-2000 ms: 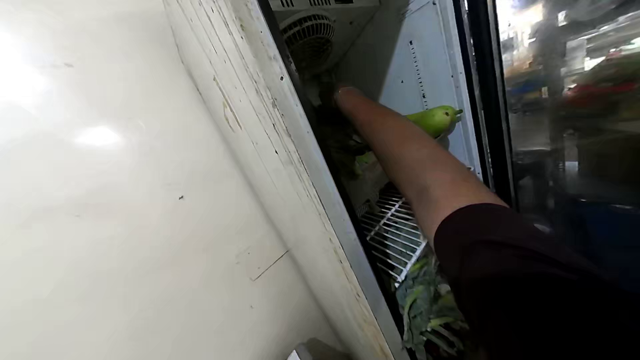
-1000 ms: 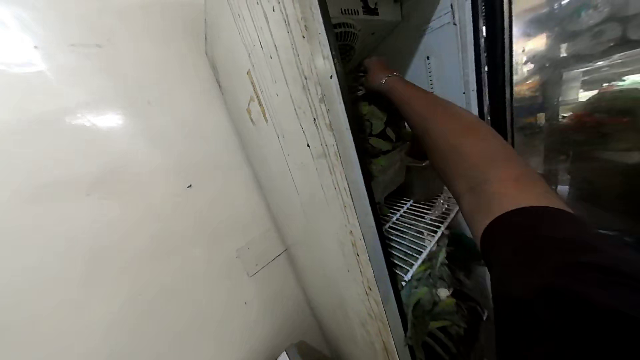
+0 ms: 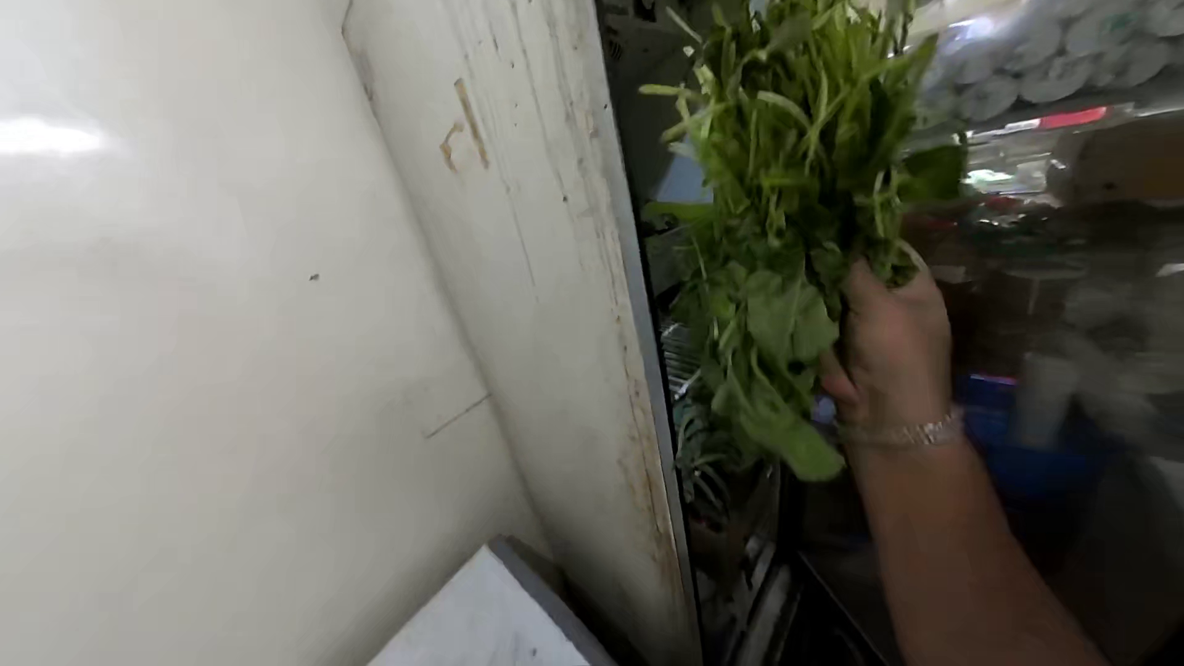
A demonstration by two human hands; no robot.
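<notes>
My right hand [image 3: 893, 338] grips a large bunch of leafy greens [image 3: 777, 222] at its right side. Stems fan out at the top of the bunch, and broad leaves hang down at its lower end. A bracelet [image 3: 916, 433] circles the wrist. The greens are in front of the open side of an upright refrigerator and hide much of its inside. Part of a wire shelf [image 3: 680, 356] shows just left of the leaves, with more dark greens [image 3: 703, 462] below it. My left hand is out of view.
The refrigerator's scuffed white side wall [image 3: 546, 277] runs down beside the opening, next to a glossy white wall [image 3: 231, 324]. A white box-like corner [image 3: 490, 610] juts up at the bottom. To the right, a glass door [image 3: 1064, 305] shows blurred goods and reflections.
My right hand, earlier reaching deep into the refrigerator, has come back out toward me and to the right with the bunch of greens in it.
</notes>
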